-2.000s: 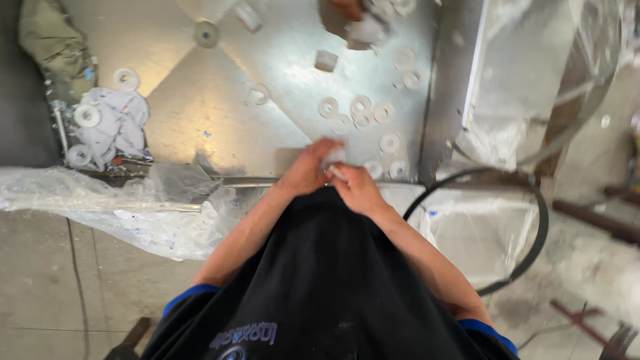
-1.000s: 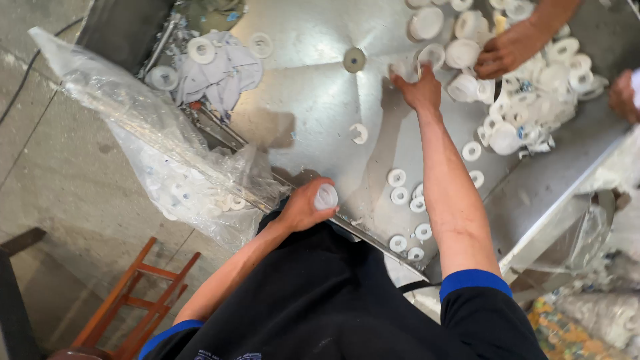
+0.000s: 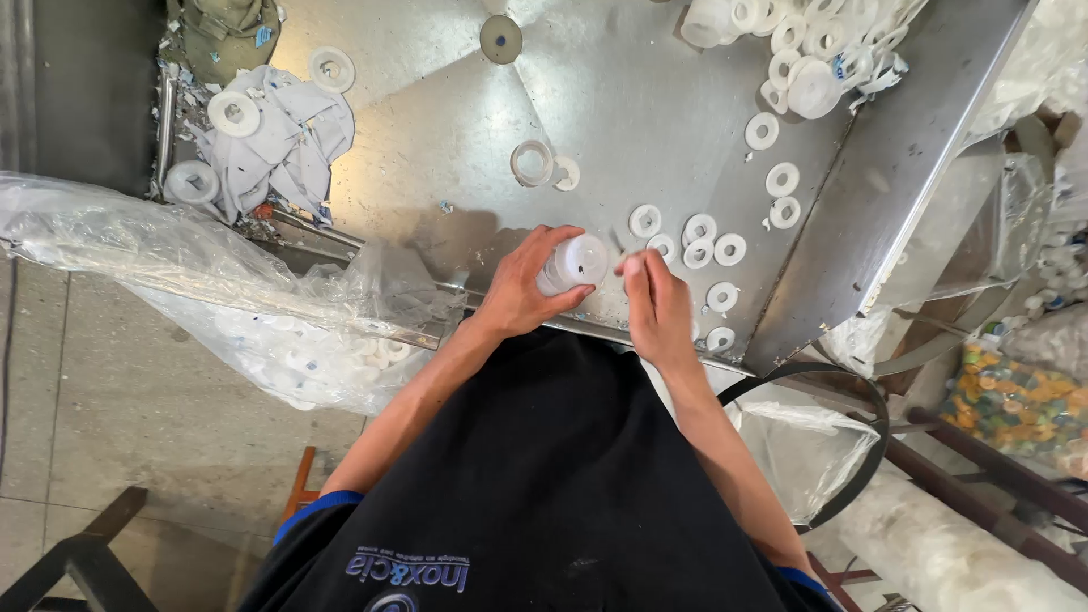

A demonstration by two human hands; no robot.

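My left hand (image 3: 531, 285) grips a translucent plastic cup-like part (image 3: 574, 263) near the metal table's front edge, its round end turned up. Just right of it is my right hand (image 3: 654, 297), thumb and fingertips pinched together; something small and blurred shows at the tips, too unclear to name. Several white plastic rings (image 3: 699, 253) lie on the table to the right of that hand. Beyond the hands, a clear ring (image 3: 531, 163) rests against a broken white ring (image 3: 567, 173).
A heap of white plastic parts (image 3: 813, 89) fills the far right corner. Grey cloth (image 3: 276, 140) with rings on it lies at the left. A clear plastic bag (image 3: 314, 357) hangs off the front edge. The table's raised metal side (image 3: 901, 170) bounds the right.
My right hand has come back from the far parts to beside my left hand, which still holds a translucent part. The view has turned. The other person's hands are out of view.
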